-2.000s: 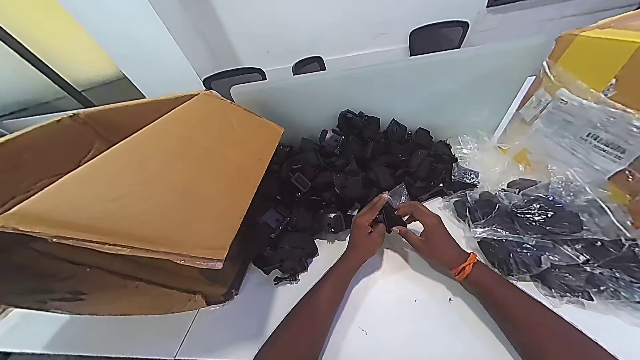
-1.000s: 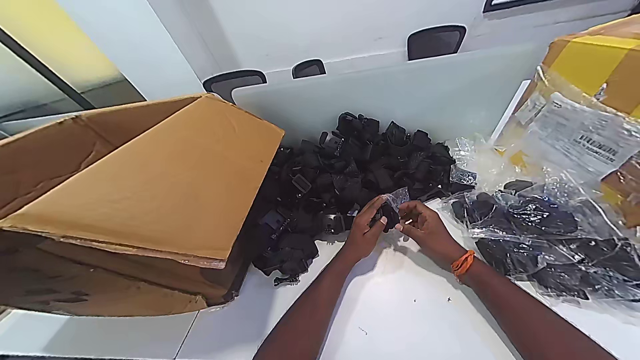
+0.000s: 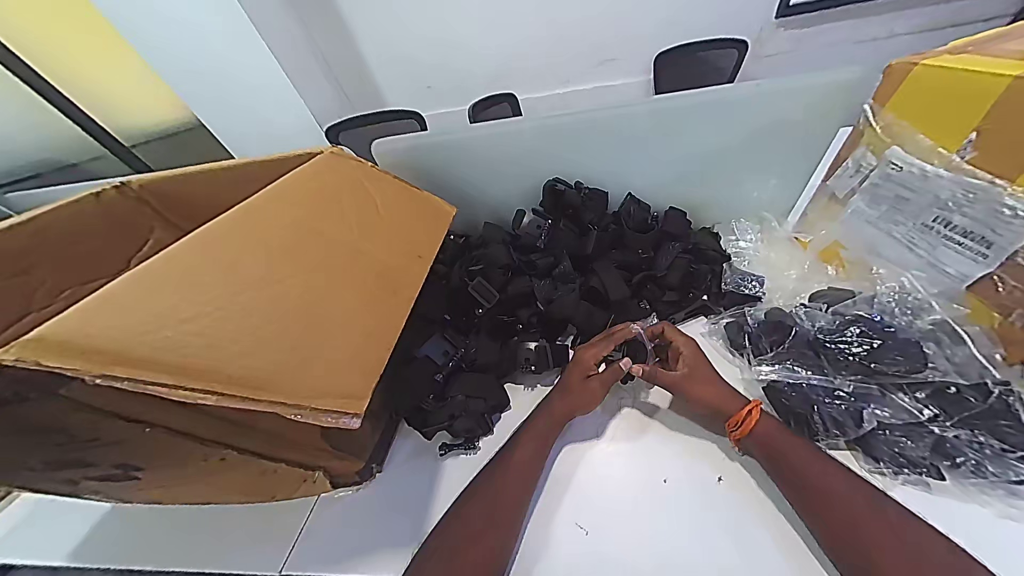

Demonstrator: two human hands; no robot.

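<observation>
Between my two hands, above the white table, is a small black item [image 3: 636, 350] with clear plastic film around its upper part; my fingers cover much of it. My left hand [image 3: 590, 376] grips its left side, thumb toward me. On its right side, my right hand [image 3: 680, 364] pinches the item and the film, the two thumb tips nearly meeting. Just behind my hands lies a large heap of black straps and plastic mounts [image 3: 592, 268]. Clear plastic bags of black items [image 3: 864, 352] lie to the right of my right hand.
A large open cardboard box [image 3: 240, 296] stands at the left, against the heap. Another cardboard box with yellow tape [image 3: 944, 96] is at the back right, with a labelled plastic bag [image 3: 920, 216] against it. A frosted partition [image 3: 640, 144] runs behind the heap on the white table [image 3: 640, 496].
My fingers have shifted around the black item and now cover more of it. Both hands stay in nearly the same place in front of the heap.
</observation>
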